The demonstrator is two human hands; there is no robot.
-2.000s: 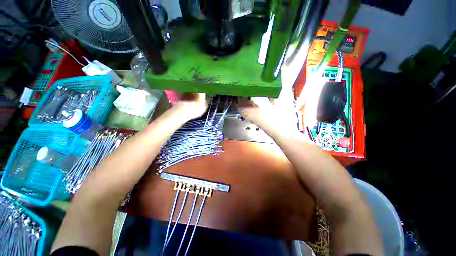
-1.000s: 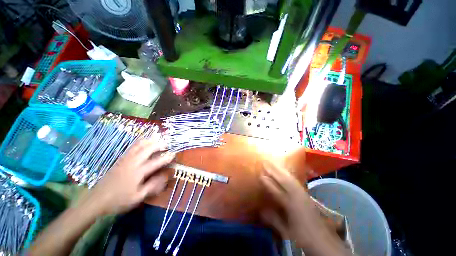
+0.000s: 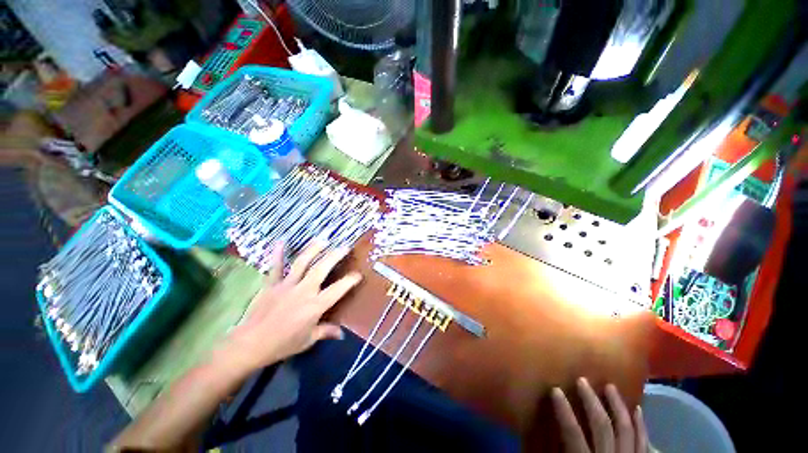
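My left hand (image 3: 297, 310) is spread flat, fingers apart, at the left edge of the reddish-brown board, its fingertips at the near edge of the larger cable pile (image 3: 297, 212). My right hand (image 3: 602, 425) is at the bottom right on the board, cut off by the picture edge, fingers apart. Between them lies the grey loading bar (image 3: 430, 299) with brass-coloured end fittings and several pale cables hanging over the board's near edge. The smaller cable pile (image 3: 430, 226) lies behind the bar. Several cables stick out from under the green press (image 3: 532, 159).
Turquoise baskets (image 3: 190, 181) stand at the left, with cables in two and bottles by the middle one. The perforated base plate (image 3: 576, 234) is under the press. A red-orange parts box (image 3: 709, 341), black lamp head (image 3: 742, 239) and pale bucket (image 3: 691, 425) are at the right.
Both hands have come out from beside the press, the left to the cable pile, the right to the board's near right. The view has turned left. The loading bar still lies on the board.
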